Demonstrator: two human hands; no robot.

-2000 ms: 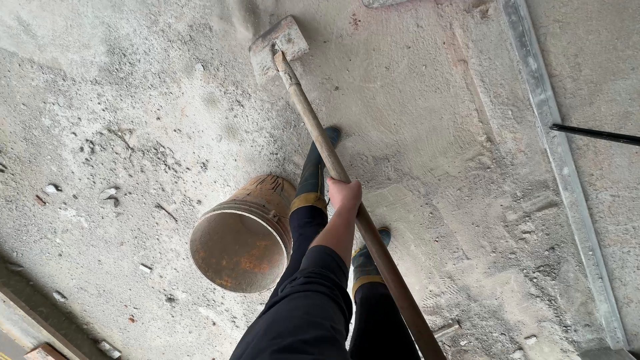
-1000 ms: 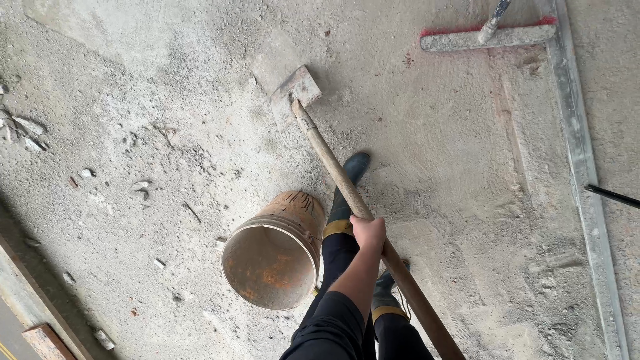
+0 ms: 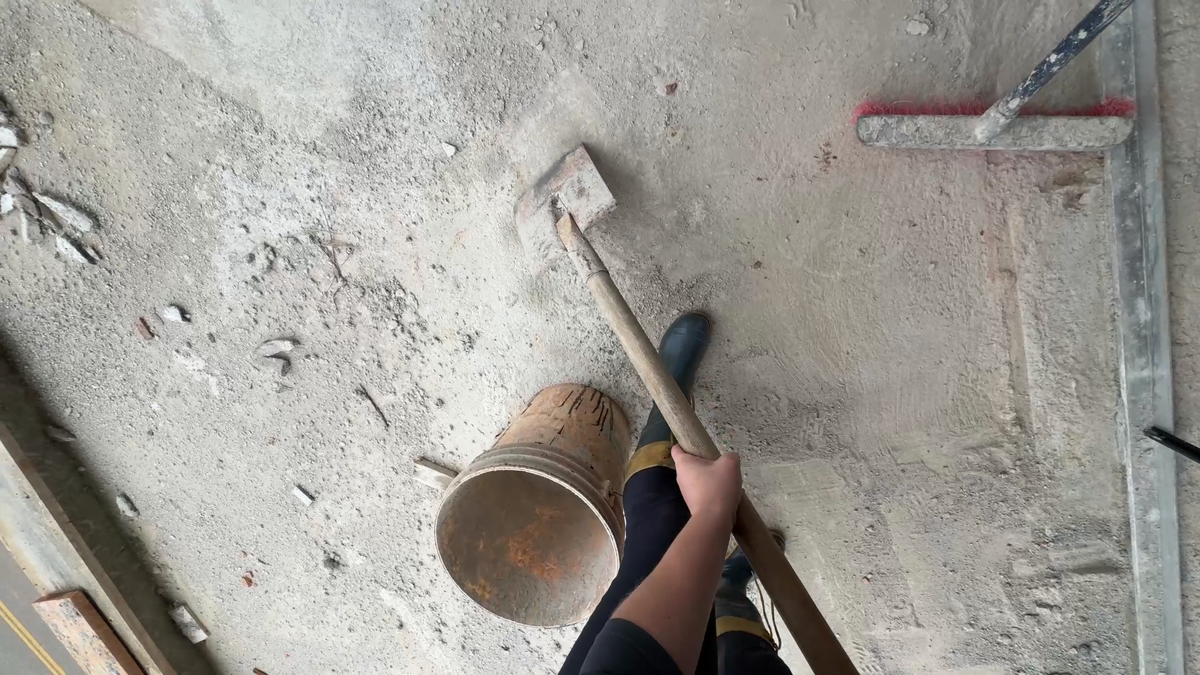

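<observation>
My left hand (image 3: 708, 480) is closed around the wooden handle (image 3: 647, 361) of a long-handled hoe, partway along it. The hoe's flat, dust-caked metal blade (image 3: 583, 187) rests on the rough concrete floor, up and left of my hand. The handle's lower end runs out of the bottom edge, and my right hand is out of view. Left of my forearm is a stained plastic bucket (image 3: 469, 473), its open mouth facing the camera and brownish residue inside. Dark rubber boots (image 3: 686, 345) with yellow bands are on my feet, one beside the handle and the other partly behind it.
A push broom (image 3: 994, 131) with red bristles lies against the floor at upper right, touching or overlapping a long metal straightedge (image 3: 1148, 375). A dark rod (image 3: 1172, 442) enters at right. Rubble pieces (image 3: 66, 214) are scattered left. A board (image 3: 70, 562) edges the lower left corner.
The hoe blade was farther from my boots two seconds ago and has come closer. My left hand keeps its hold on the handle. The view has shifted, bringing in the broom.
</observation>
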